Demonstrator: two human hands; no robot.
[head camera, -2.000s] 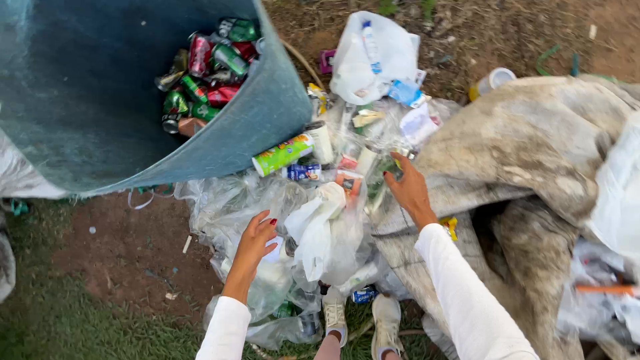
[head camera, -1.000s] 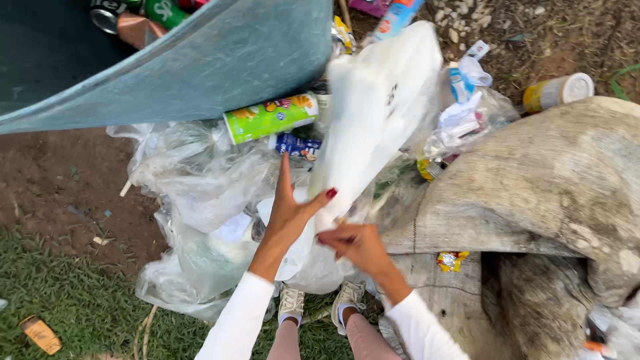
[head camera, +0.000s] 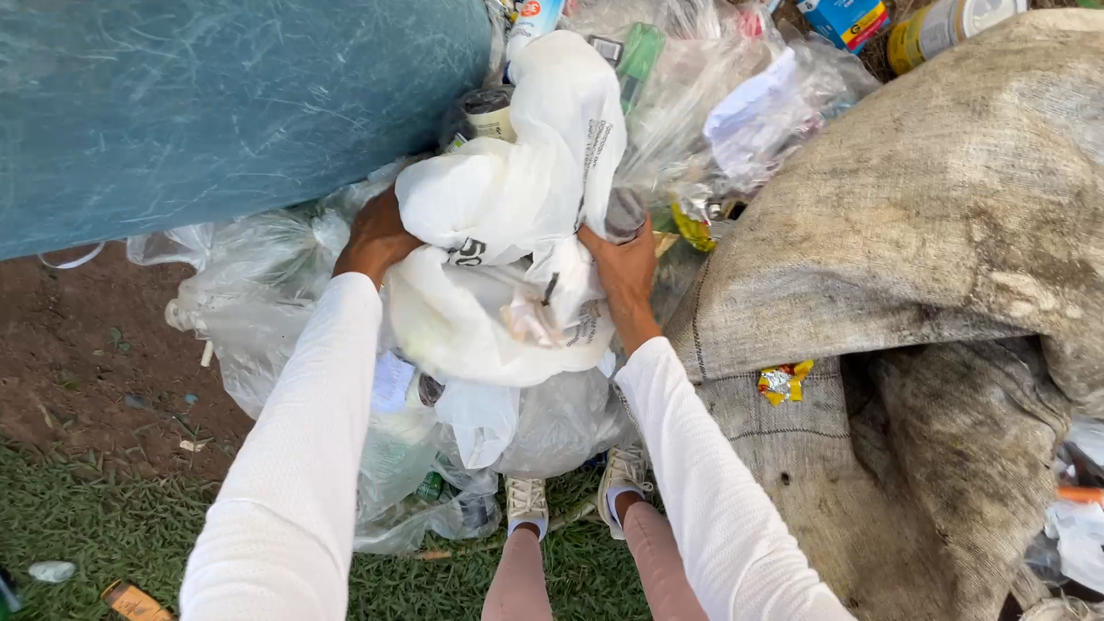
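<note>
A white plastic bag (head camera: 492, 207) with printing on it lies opened out over the heap of clear plastic bags (head camera: 267, 259). My left hand (head camera: 377, 237) is at the bag's left side, its fingers hidden beneath the white plastic. At the right side is my right hand (head camera: 623, 267), thumb on the bag's edge, with a dark round-ended container (head camera: 624, 214) right at its fingers; whether it grips that is unclear. Pinkish scraps (head camera: 530, 319) show in the bag's lower part. Above the left hand, a container with a dark end (head camera: 489, 112) lies beside the white plastic.
A large blue barrel (head camera: 224, 112) fills the upper left. Dirty woven sacking (head camera: 888, 224) spreads over the right side, with a yellow wrapper (head camera: 785, 382) on it. A yellow and white can (head camera: 949, 30) and a blue box (head camera: 845, 19) lie at the top right. Grass (head camera: 103, 517) borders the heap below.
The white bag, held up narrow between my hands one second ago, is now spread wider and lower on the heap. My hands have moved apart to its two sides. The view is closer in.
</note>
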